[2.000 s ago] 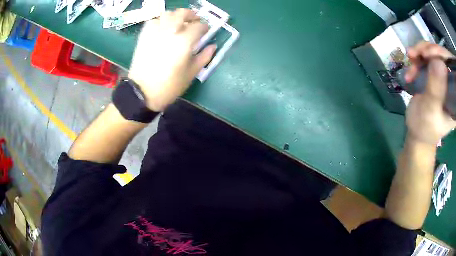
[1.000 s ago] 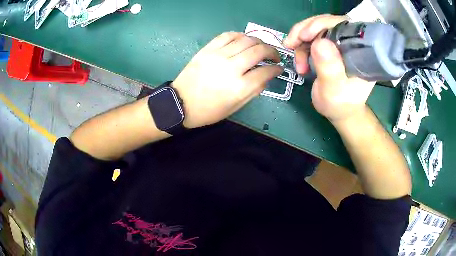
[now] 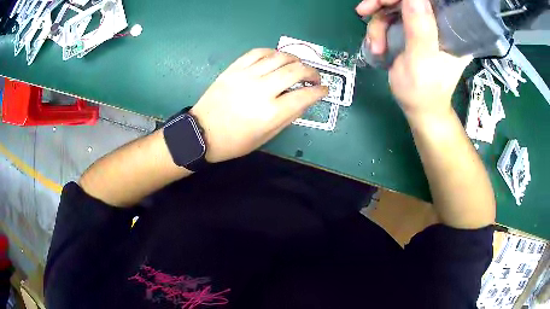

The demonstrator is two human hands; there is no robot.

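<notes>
My left hand (image 3: 259,102), wearing a black watch, lies over a white plastic frame (image 3: 348,92), its fingers holding it on the bench. A second white frame edge (image 3: 315,126) shows below it. A green circuit board (image 3: 335,57) sits at the frame's upper right end, with a thin red wire along the frame's top. My right hand (image 3: 416,66) is closed around the grey and black electric screwdriver (image 3: 467,27). The screwdriver's nose points left at the board's right end; the exact tip contact cannot be told.
A pile of white frames (image 3: 99,27) with a round disc on a red wire lies at the upper left. More frames (image 3: 484,108) and a small stack (image 3: 514,171) lie at the right. A red stool (image 3: 51,105) and a cardboard box with labelled sheets (image 3: 512,265) stand beyond the bench edge.
Both hands have come together from opposite sides, the right from the feeder, the left with the frame. In the last second the screwdriver has shifted up to the board's outer end.
</notes>
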